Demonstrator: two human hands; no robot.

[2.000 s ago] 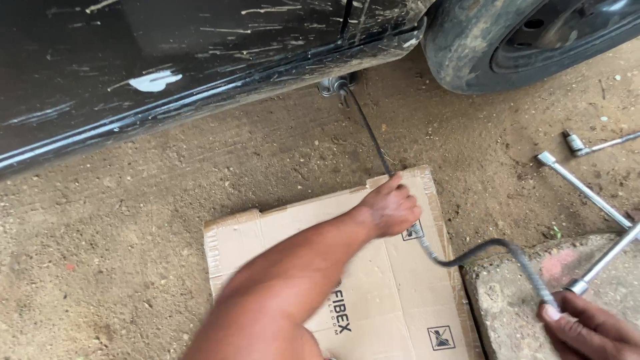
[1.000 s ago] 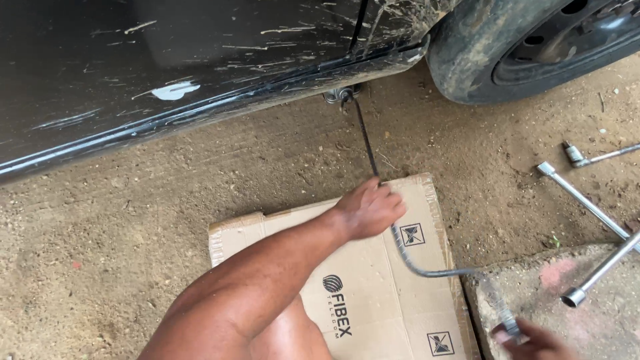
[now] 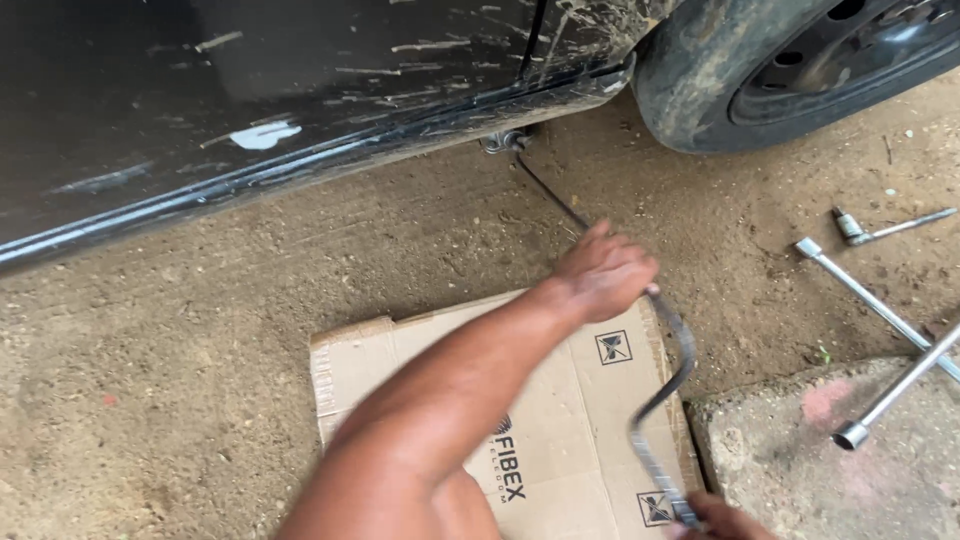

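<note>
My left hand [image 3: 609, 274] is closed around the middle of a dark metal jack crank rod [image 3: 684, 349], above the top edge of a flattened cardboard box [image 3: 555, 390]. At the bottom edge of the view, my right hand [image 3: 720, 519] grips the rod's lower end, with part of the hand cut off. From my left hand the thin part of the rod runs up to a jack [image 3: 504, 141] partly hidden beneath the sill of a dark car [image 3: 315, 82]. The rod's bent part lies between my hands, over the cardboard's right side.
A car wheel [image 3: 690, 82] stands at the upper right. A chrome cross lug wrench [image 3: 862, 289] and a socket on a handle [image 3: 851, 227] lie on the right. A concrete slab [image 3: 787, 457] borders the cardboard; sandy ground [image 3: 150, 375] spreads to the left.
The crank rod has turned, and its bent part has shifted. My right hand has moved left from beside the lug wrench to the cardboard's right edge. My left hand still holds the rod.
</note>
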